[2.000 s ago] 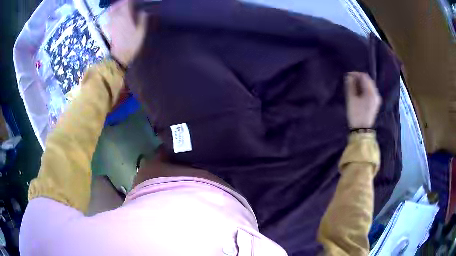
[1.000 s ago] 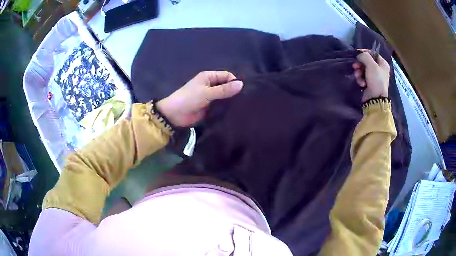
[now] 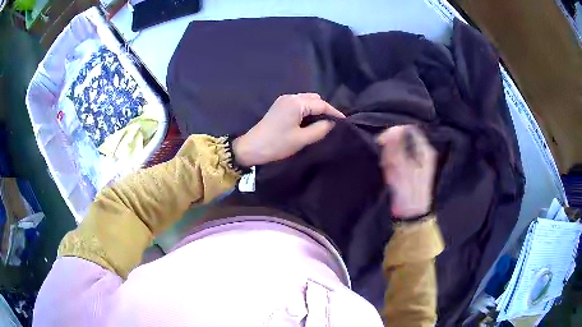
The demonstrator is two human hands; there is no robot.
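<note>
A large dark plum garment (image 3: 249, 64) lies spread and rumpled over the white table. My left hand (image 3: 287, 128) pinches a narrow edge of the garment between thumb and fingers, near the middle. My right hand (image 3: 408, 167) is just right of it, at the same raised edge. It is blurred, and a dark mark that may be a small tool shows at its fingers; its grip is unclear. A white label (image 3: 247, 179) on the garment shows partly below my left wrist.
A white-lined basket (image 3: 46, 108) with blue-white print and pale yellow cloth stands left of the table (image 3: 408, 14). A black phone (image 3: 164, 13) lies at the far left edge. Papers (image 3: 542, 265) are at the right edge. Brown material (image 3: 526, 83) is beyond the right side.
My right hand has moved left and nearer, from the far right of the garment to beside my left hand. My left hand has shifted slightly right. The stretched cloth between them is now bunched.
</note>
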